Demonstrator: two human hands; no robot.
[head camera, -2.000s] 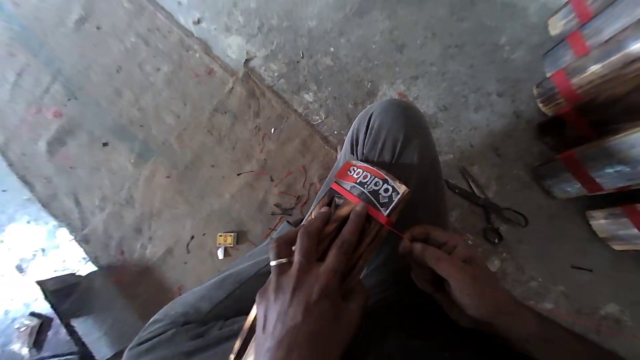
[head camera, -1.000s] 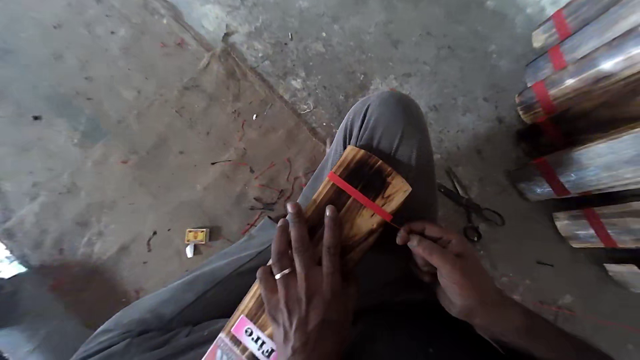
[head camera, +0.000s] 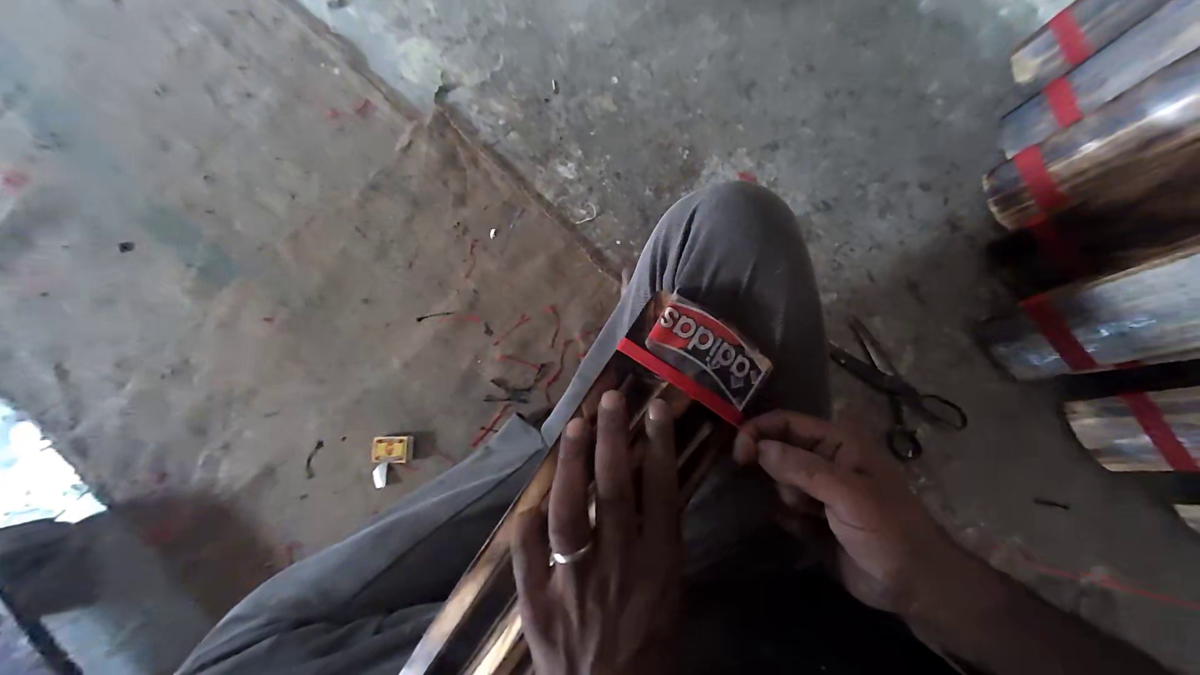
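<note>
A wooden cricket bat (head camera: 486, 583) lies slantwise over my thigh, its ridged back up and its end near the knee. Near that end is an Adidas sticker (head camera: 710, 352), with a narrow red tape band (head camera: 677, 380) running across just below it. My left hand (head camera: 600, 553), a ring on one finger, lies over the bat and holds it against the leg. At the right edge of the bat, the thumb and finger of my right hand (head camera: 834, 497) pinch the end of the red band. The underside of the bat is hidden.
Black-handled scissors (head camera: 895, 389) lie on the floor right of my knee. Several bats with red bands (head camera: 1092, 328) are lined up at the right edge. A small yellow matchbox (head camera: 392, 449) and red thread-like scraps (head camera: 553, 342) are on the brown floor sheet (head camera: 281, 234) at left.
The bat has been turned over: a second ago its grained, dark-marked face was up, now its stickered back is. The right hand stays at the band's end.
</note>
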